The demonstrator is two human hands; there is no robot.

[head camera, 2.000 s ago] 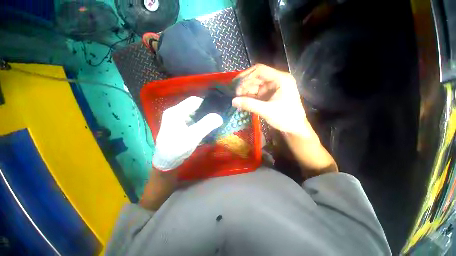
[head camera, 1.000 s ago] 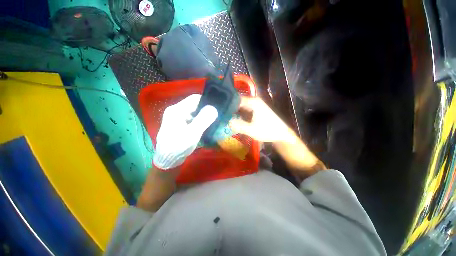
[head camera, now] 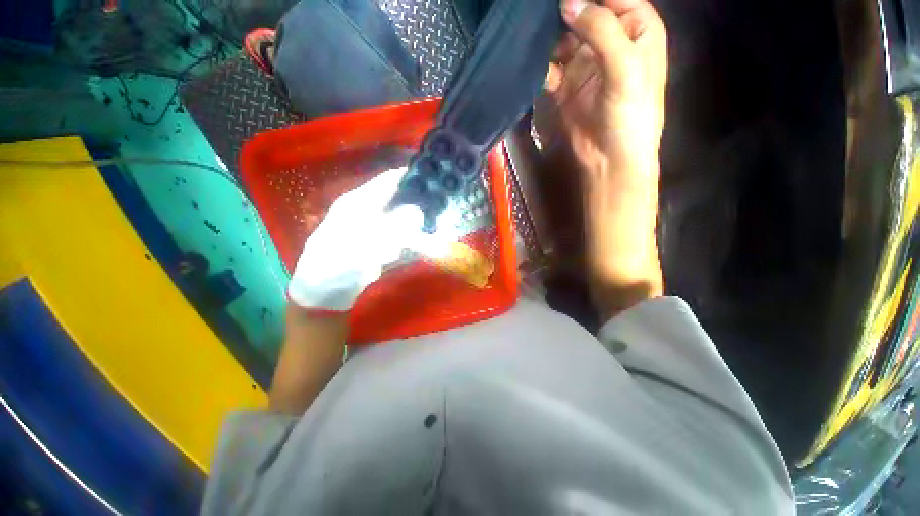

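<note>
A long dark grey-blue moulded silicone piece [head camera: 494, 86] with round bumps near its lower end is stretched slantwise above the basket. My left hand [head camera: 353, 242], in a white knit glove, grips its lower end. My bare right hand [head camera: 605, 76] holds its upper part near the top edge of the picture. The red perforated basket [head camera: 378, 123] is at my lap. In it lie a yellow-orange piece [head camera: 466, 264] and a pale bumpy piece [head camera: 476, 205], partly hidden by my left hand and the held piece.
A blue-grey cloth-like bundle [head camera: 343, 55] lies behind the basket on diamond-pattern metal plate [head camera: 429, 40]. A yellow and blue machine panel [head camera: 111, 292] is on the left. A large dark surface [head camera: 757, 232] is on the right, with clear film [head camera: 857, 489] at the lower right.
My right hand has moved up and away from my left, and the dark piece, folded or bunched before, is now stretched out long. My left hand still holds it. The view has shifted a little.
</note>
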